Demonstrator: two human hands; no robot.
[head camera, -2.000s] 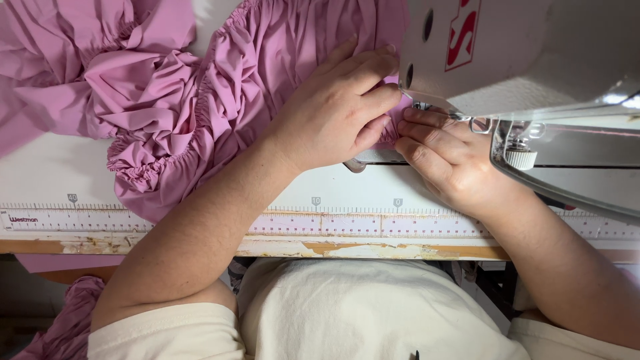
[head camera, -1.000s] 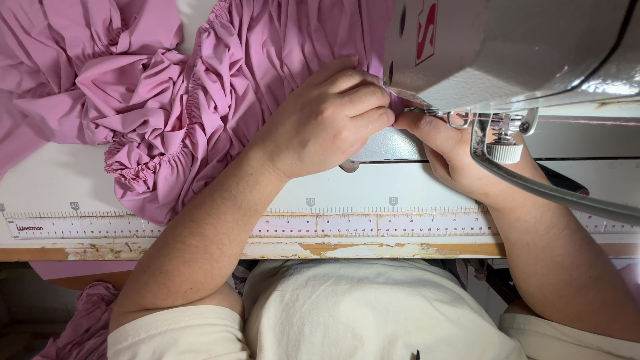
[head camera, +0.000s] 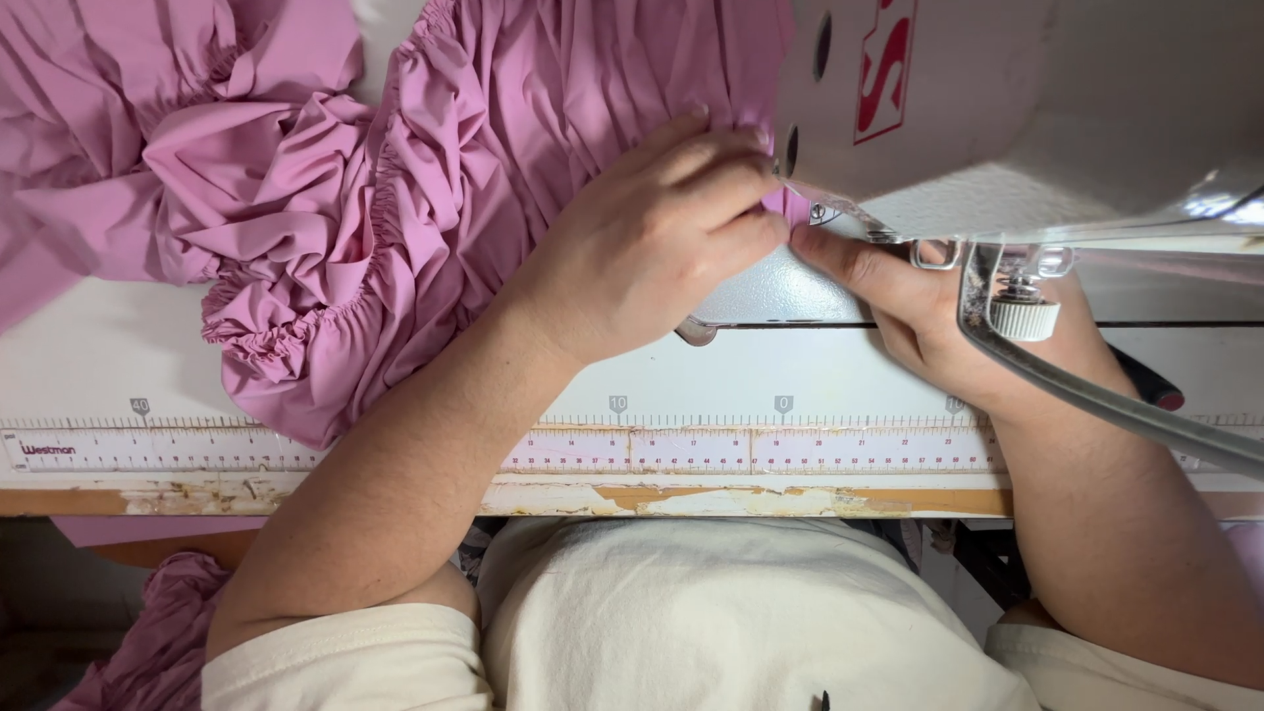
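Gathered pink fabric (head camera: 553, 109) spreads from the upper left to the head of a sewing machine (head camera: 987, 118). My left hand (head camera: 657, 232) lies on its right edge, fingers bent and pinching the cloth beside the machine head. Just right of it, my right hand (head camera: 918, 296) reaches under the machine head, its index finger pointing left to the fabric edge. Whether those fingers grip the cloth cannot be told, as the machine hides part of the hand. A curved metal lever (head camera: 1096, 390) and a white ribbed knob (head camera: 1024, 319) stand over that hand. The needle is hidden.
A ruler (head camera: 691, 449) runs along the worn front edge of the white table (head camera: 474, 395). A dark tool handle with a red end (head camera: 1150, 380) lies partly behind my right wrist. More pink fabric (head camera: 158, 632) hangs below the table at the lower left.
My right hand, earlier with its fingers bent at the fabric edge, now has its index finger stretched out to the left. My left hand stays on the cloth. The view has shifted slightly.
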